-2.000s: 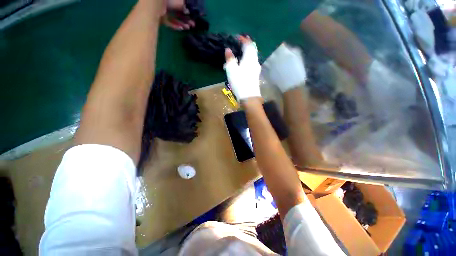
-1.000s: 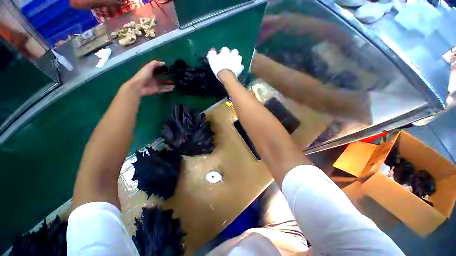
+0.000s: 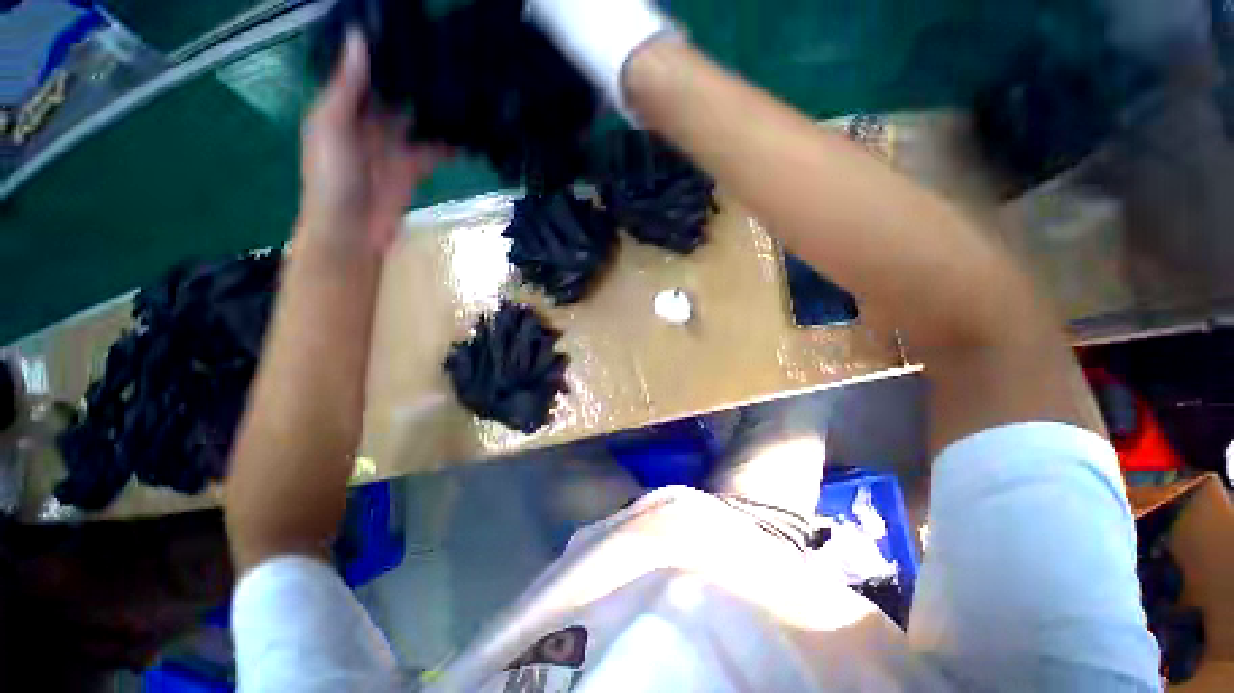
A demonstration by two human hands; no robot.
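Note:
A large mass of black spiky hair pieces (image 3: pixel 474 81) is between my hands over the green surface, blurred and partly cut off by the top edge. My bare left hand (image 3: pixel 359 156) is against its left side, fingers partly hidden. My white-gloved right hand (image 3: pixel 596 38) is on its right side, fingertips hidden or out of the picture. Several separate black spiky clumps lie on the tan bench, one near the front edge (image 3: pixel 509 366) and one behind it (image 3: pixel 560 244).
A heap of black pieces (image 3: pixel 183 379) covers the bench's left part. A small white object (image 3: pixel 673 306) and a dark phone (image 3: pixel 820 293) lie on the bench (image 3: pixel 731 352). Below are a blue tub (image 3: pixel 900 521) with white material and an open carton (image 3: pixel 1204 542) at the right.
The view has swung left. My hands and the black mass between them have moved left along the green surface, closer to me, away from the metal panel.

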